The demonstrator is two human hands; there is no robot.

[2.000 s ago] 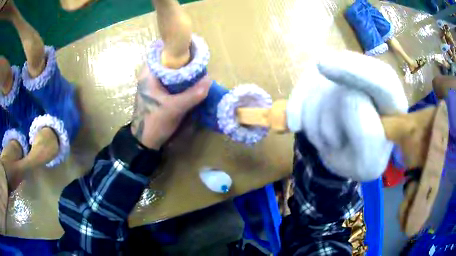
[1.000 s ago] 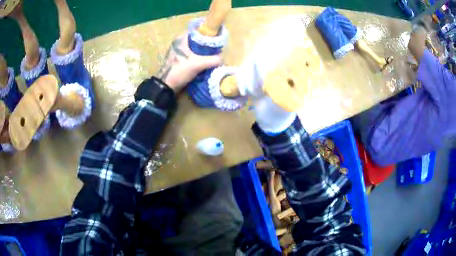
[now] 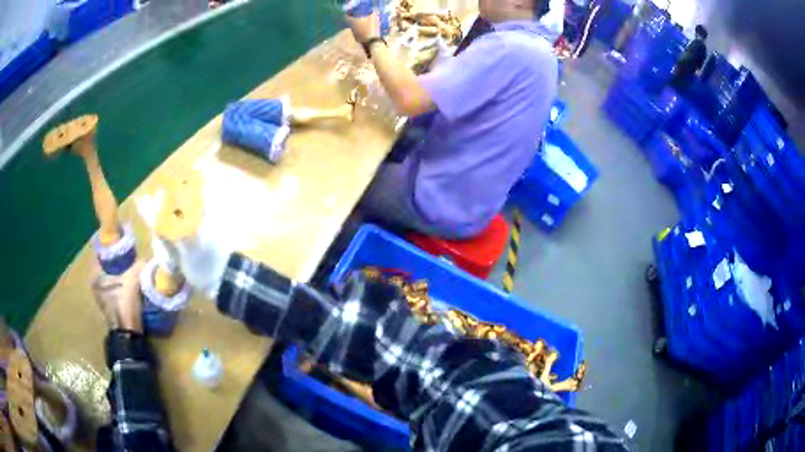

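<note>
The leg-and-shorts assembly (image 3: 161,320) stands soles up at the left of the view, with two tan legs and fluffy pale cuffs. My bare left hand (image 3: 119,296) grips its blue shorts beside the far cuff. My gloved right hand (image 3: 199,263) is at the near leg, whose foot sole (image 3: 179,210) faces up; glare washes out the glove and its fingers. The other foot sole (image 3: 71,134) is further left and higher. A small white glue bottle (image 3: 207,368) with a blue tip stands on the table (image 3: 304,194) near its edge.
An unfinished shorts piece (image 3: 254,128) lies further along the table. Finished assemblies (image 3: 22,388) stand at the lower left. A blue crate of tan legs (image 3: 565,334) is under my right arm. A person in purple (image 3: 485,124) sits on a red stool (image 3: 477,252). Stacked crates (image 3: 724,291) are at right.
The view has swung to the right, so the assembly and both hands now appear further left. The right hand stays at the near leg, which now stands in the shorts cuff.
</note>
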